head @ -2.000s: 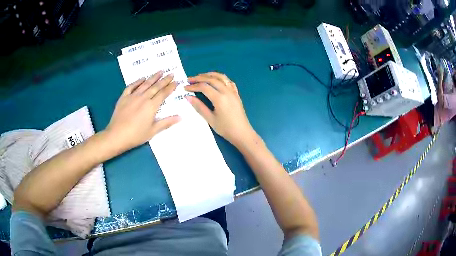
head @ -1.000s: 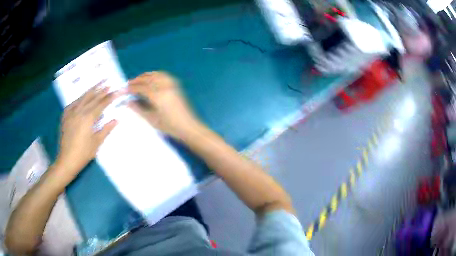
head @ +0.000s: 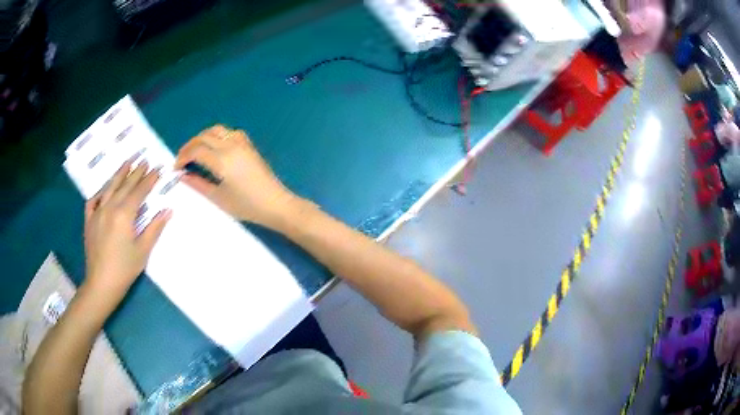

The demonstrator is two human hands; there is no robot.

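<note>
The white label sheets (head: 219, 275) lie slanted on the green mat, with rows of barcode labels (head: 123, 134) at the far end and a blank near end overhanging the bench edge. My left hand (head: 120, 223) lies flat on the sheets, fingers apart, beside the lower labels. My right hand (head: 231, 174) is at the sheets' right edge, thumb and index finger close together at a barcode label (head: 171, 184). Whether the fingertips grip it cannot be told.
A folded garment (head: 69, 357) lies at the left. A black cable (head: 349, 59) lies on the mat. An oscilloscope (head: 519, 40), red test leads (head: 466, 121) and a white power strip (head: 410, 23) are at the far right. Red stools (head: 572, 101) stand beyond the bench edge.
The view has swung right, so the bench things appear shifted left. Both hands stay at the label sheets, the right one still at their right edge.
</note>
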